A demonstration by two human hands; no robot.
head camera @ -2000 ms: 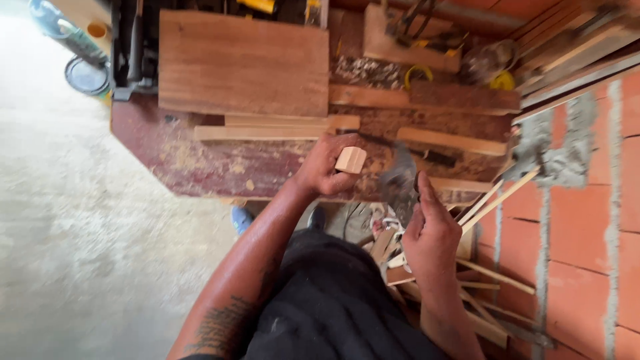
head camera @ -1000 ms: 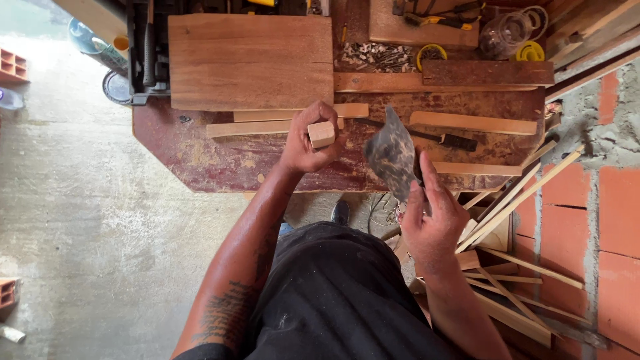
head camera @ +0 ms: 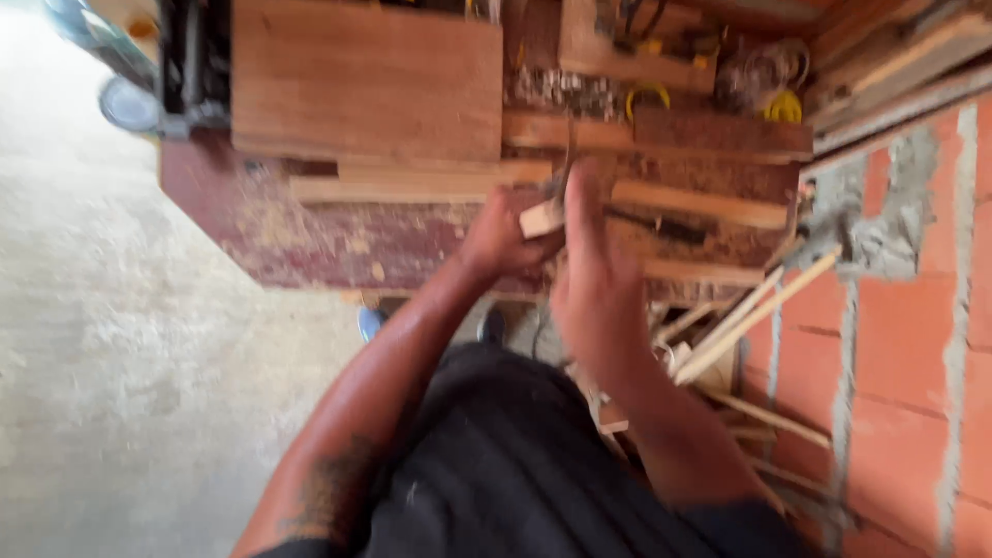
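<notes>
My left hand (head camera: 504, 236) grips a squared wooden block (head camera: 541, 220) above the front part of the red workbench (head camera: 310, 256). Close on its right, my right hand (head camera: 593, 263) is blurred and closed on a thin metal sheet (head camera: 571, 151), seen nearly edge-on beside the block. Whether the sheet touches the block is too blurred to tell. Pale wooden strips (head camera: 403, 187) lie behind my left hand, and another strip (head camera: 697, 203) lies to the right. A dark-handled tool (head camera: 680, 230) rests on the bench right of my right hand.
A wide wooden board (head camera: 364, 81) covers the bench's back left, beside a black case (head camera: 194, 70). Small metal hardware (head camera: 570, 91) is heaped behind my hands, near a yellow ring (head camera: 648, 99). Long thin sticks (head camera: 756, 318) lean at the right by the brick wall (head camera: 899, 333).
My right hand has moved left and up towards my left hand, bringing the metal sheet from apart to beside the block. The sheet's broad face showed earlier; now it is nearly edge-on.
</notes>
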